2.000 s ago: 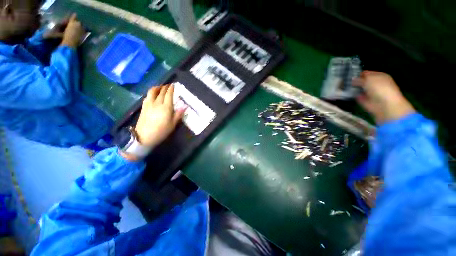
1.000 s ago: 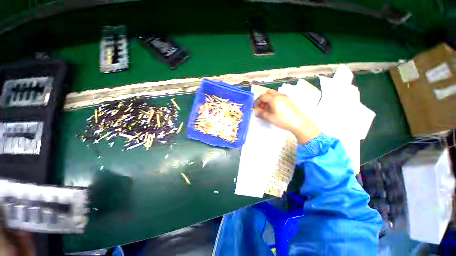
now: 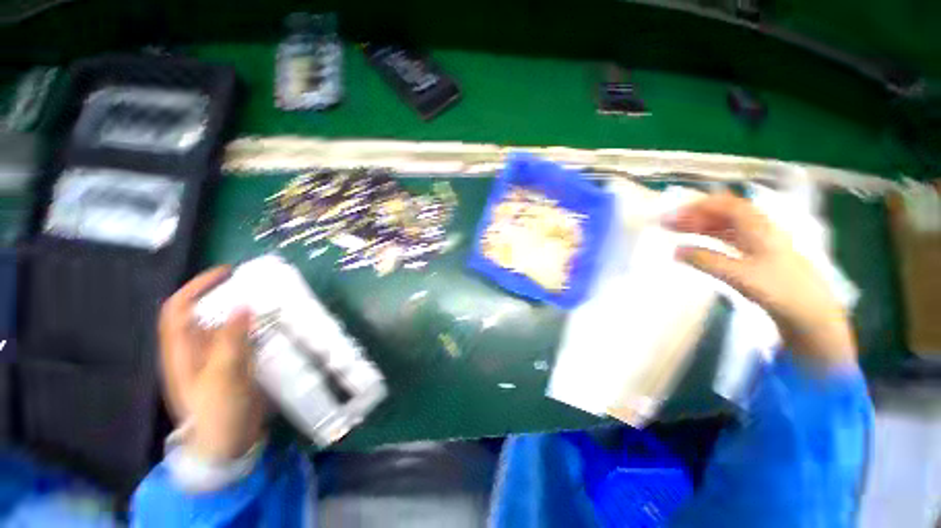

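Observation:
My left hand [image 3: 222, 361] holds a silver-white unit [image 3: 310, 356] with a dark bar, tilted above the bench's front edge at the left. My right hand [image 3: 764, 263] is over the white and tan sheets [image 3: 619, 340] to the right of the blue bin; its thumb and fingers are bent towards each other, and blur hides whether anything is between them. The blue bin [image 3: 598, 222] holds a heap of tan slivers [image 3: 531, 242]. The frame is blurred.
A black compartment tray [image 3: 93, 299] at the left has silver units [image 3: 116, 209] in its far pockets. A loose strip pile [image 3: 356, 215] lies on the bench. Beyond the pale strip [image 3: 413, 157] lie a silver unit [image 3: 307, 72] and dark devices [image 3: 413, 80]. A brown box [image 3: 918, 258] stands far right.
The view has turned left. My left hand has brought the silver unit from the left edge over the bench. My right hand has moved off the sheets' top left corner, further right over them.

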